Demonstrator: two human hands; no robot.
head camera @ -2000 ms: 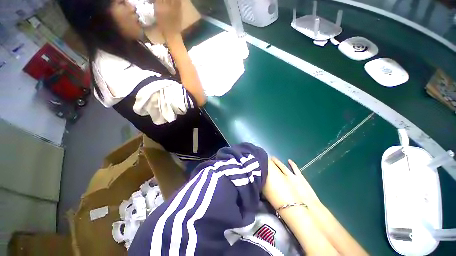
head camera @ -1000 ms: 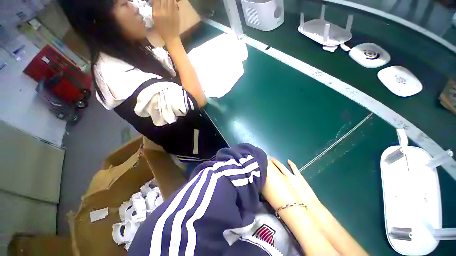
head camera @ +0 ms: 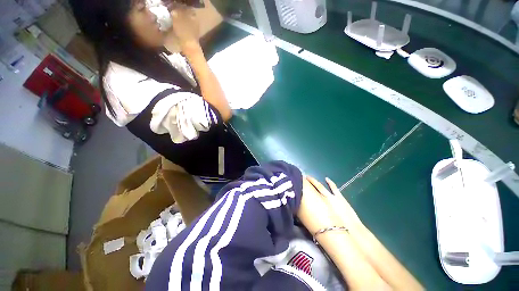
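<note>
Nearest in front, a white oval base [head camera: 469,219] lies open side up on the bench at right, with pale legs sticking out. My bare forearms overlap at bottom centre beside the dark striped sleeve. A hand with a thin bracelet at its wrist [head camera: 318,207] rests by the sleeve cuff. Another finger or hand edge shows beside it. Which hand is which is unclear, and the fingers are largely hidden. No held part is visible.
Beyond the pale rail [head camera: 375,88], a slotted housing [head camera: 301,14], legged base [head camera: 377,35] and two small lids [head camera: 432,61] [head camera: 468,94] lie on the green belt. A neighbour sits left by a bright white sheet [head camera: 244,71]. An open carton [head camera: 128,216] holds white frames.
The belt parts have shifted right and slightly down. The neighbour's raised hand has changed pose, and a dark item shows by it. My arms have barely moved. The oval base appears slightly higher in view.
</note>
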